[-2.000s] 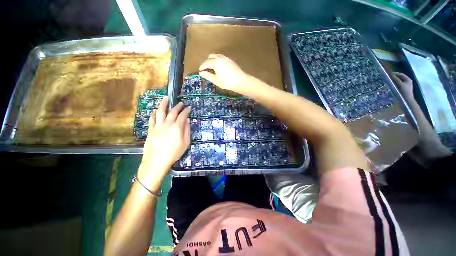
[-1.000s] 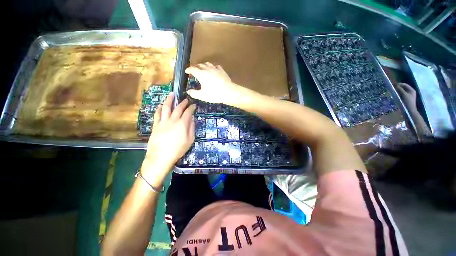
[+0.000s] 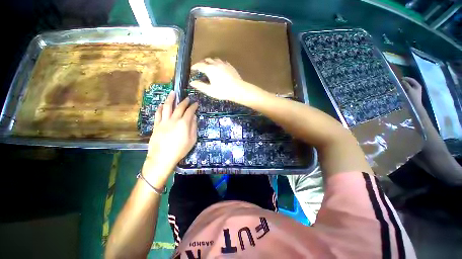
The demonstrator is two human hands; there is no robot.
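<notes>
The middle tray has a silver rim. Rows of dark, glittering circuit boards fill its near part. A flat brown liner shows in its far part. My right hand is over the left end of the farthest row, with its thumb and fingers around a small circuit board at the left rim. My left hand lies across the shared edge of the left and middle trays, fingertips beside a green-edged group of boards. What the left fingers hold, if anything, cannot be told.
The left tray has a stained yellow-brown base. At the right, an angled tray holds rows of boards, with shiny clear film over its near brown part. Another person's hand is beside it. A bright white sheet or tray lies farther right.
My right hand has moved left, from above the brown liner to the left rim around a board. My left hand has stayed at the shared tray edge. The view has shifted slightly.
</notes>
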